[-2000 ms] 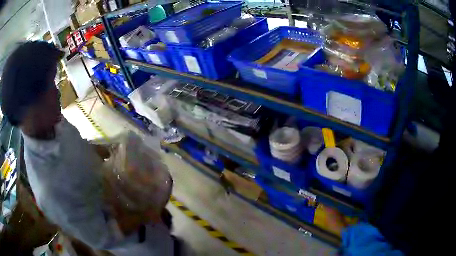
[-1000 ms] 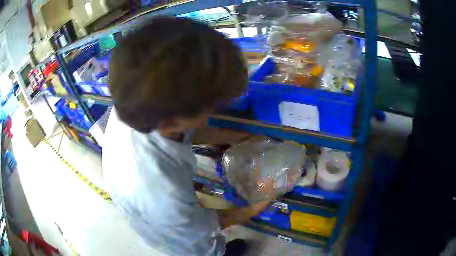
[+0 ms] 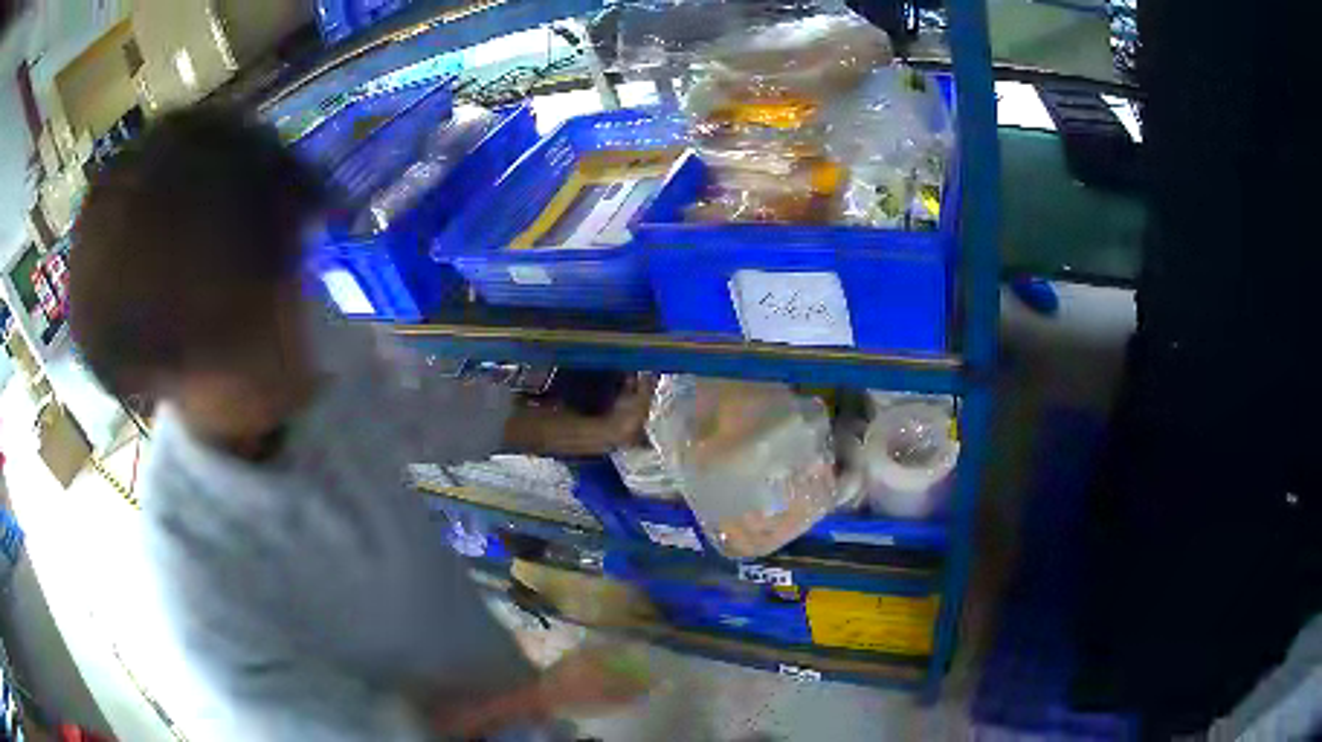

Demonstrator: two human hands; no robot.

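Note:
Neither of my hands is in view. A clear plastic bag (image 3: 747,457) with pale contents, blurred, rests in front of the label rolls on the middle shelf and hangs over the bin front. A person in a light coat (image 3: 319,536) stands at the left; one hand is at the bag's left side, the other is low near the bottom shelf. A white roll (image 3: 911,447) lies right of the bag. Above, a blue bin (image 3: 682,290) with a paper tag holds clear bags (image 3: 790,138) with orange items inside.
A blue rack post (image 3: 974,218) stands right of the bins. A blue bin (image 3: 500,268) with flat printed sheets and more blue bins sit on the upper shelf. A yellow panel (image 3: 870,619) is on the bottom shelf. A dark area fills the right side.
The person has moved left and let one hand down from the bag. The bag now sits against the rolls, more upright. My blue sleeve and hand, seen two seconds ago, are out of view.

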